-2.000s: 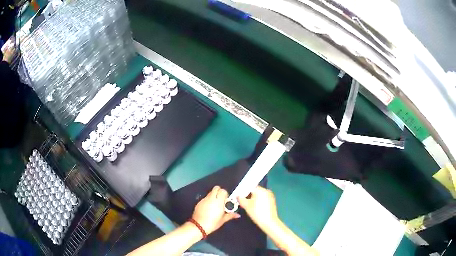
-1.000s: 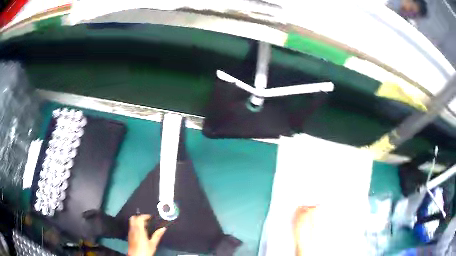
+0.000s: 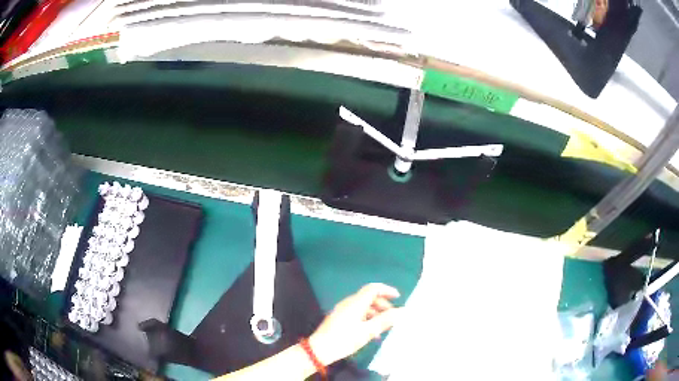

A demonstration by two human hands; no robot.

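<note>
My left hand (image 3: pixel 356 321), with a red bracelet, reaches across the near black fixture (image 3: pixel 223 327). Its fingers are loosely bent and apart at the left edge of a bright white sheet or stack (image 3: pixel 484 298); no held thing shows. A white blade (image 3: pixel 266 257) lies on the fixture, pointing away from me, with a small round hub (image 3: pixel 265 327) at its near end. My right hand is not clearly in view; a small skin-coloured blur at the lower right edge cannot be identified.
A hub tray (image 3: pixel 152 260) lies left, beside white strips (image 3: pixel 67 257) and wrapped trays (image 3: pixel 33 197). A three-blade assembly (image 3: pixel 406 154) stands on a fixture on the dark green lower surface beyond. A blue bin (image 3: pixel 642 357) and clear bags (image 3: pixel 577 335) are right.
My left hand has moved right, from beside the hub to the white stack's edge. The hand over the white stack has left that spot. The blade stays on the fixture; the view has shifted slightly.
</note>
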